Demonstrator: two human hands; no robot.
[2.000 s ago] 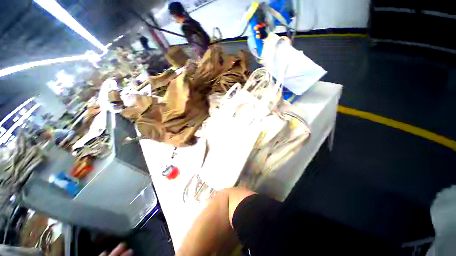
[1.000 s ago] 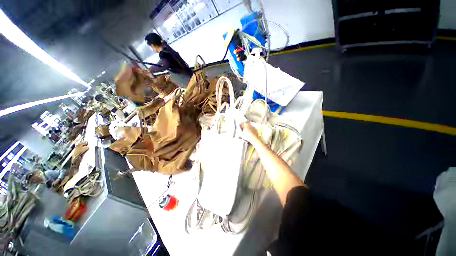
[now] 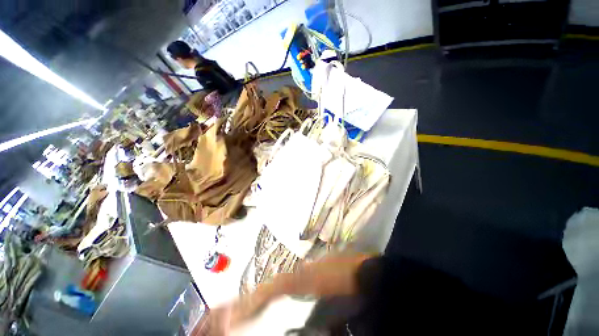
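Off-white tote bags [image 3: 295,184] lie heaped on the white-covered table [image 3: 394,138], their handles looped at the back and front. My right hand [image 3: 243,312] is blurred at the bottom edge, its forearm reaching in from the right across the table's near part. Off-white cloth [image 3: 282,318] shows just below the wrist; the fingers are too blurred to show a grip. My left hand is out of view. Brown tote bags [image 3: 217,170] are piled on the left and back of the table.
A small bottle with a red base [image 3: 217,262] stands near the table's left edge. A grey metal surface [image 3: 151,282] adjoins on the left. A white sheet [image 3: 358,102] lies by blue equipment [image 3: 322,26] at the back. A person [image 3: 207,72] stands behind the brown bags.
My right hand has moved from the handles of the off-white heap down to the bottom edge. The front bag's position has changed, and off-white cloth now shows by the wrist.
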